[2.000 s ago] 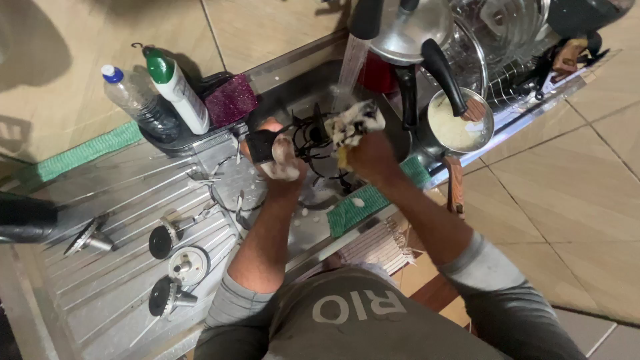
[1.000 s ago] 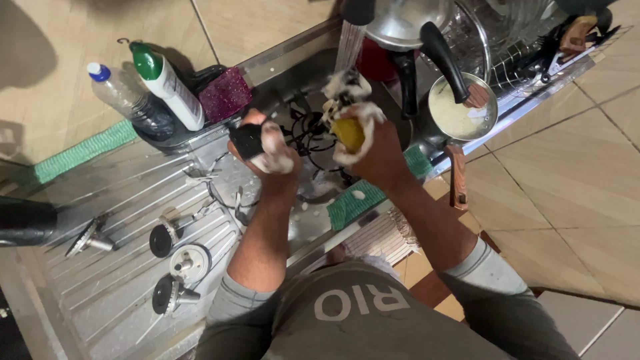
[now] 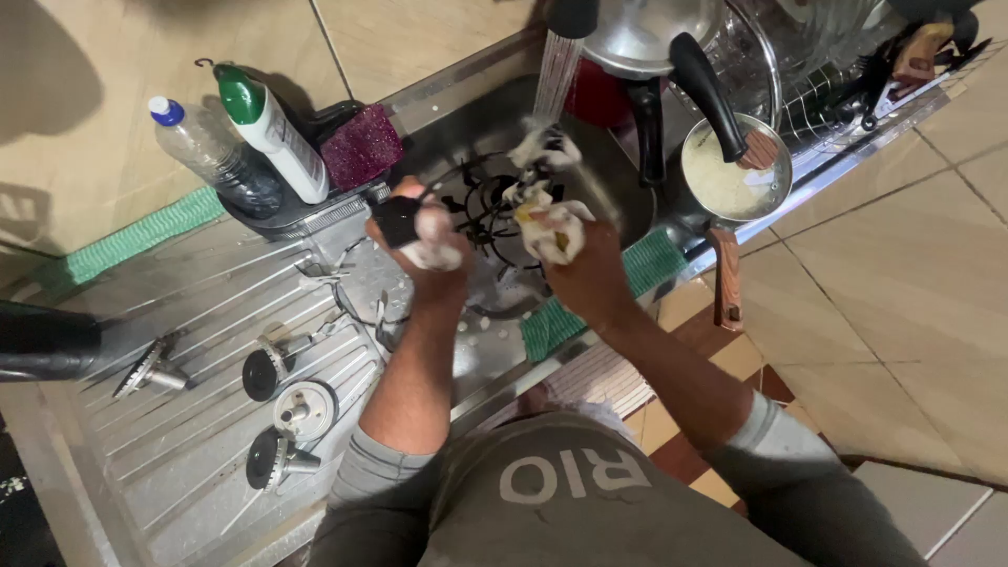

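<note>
My left hand [image 3: 429, 236], wet with suds, is closed around a small black object [image 3: 396, 221] whose kind I cannot tell. My right hand [image 3: 579, 252] grips a yellow sponge [image 3: 561, 239] covered in white foam. Just beyond that hand, a foamy dark clump [image 3: 545, 150] is blurred under the water stream [image 3: 556, 75] from the black tap head [image 3: 572, 16]. Black stove pan supports [image 3: 492, 201] lie in the steel sink basin [image 3: 622, 169] below and between both hands.
Burner parts [image 3: 305, 410] lie on the ribbed drainboard [image 3: 181, 354]. A plastic bottle [image 3: 201, 150], a white bottle with green cap [image 3: 279, 142] and a magenta sponge [image 3: 362, 147] stand behind. Right are a pressure cooker [image 3: 654, 31], a saucepan [image 3: 728, 185] and a dish rack [image 3: 819, 102].
My right hand with the foamy sponge has shifted slightly from its place two seconds ago. My left hand keeps hold of the black object near the same spot.
</note>
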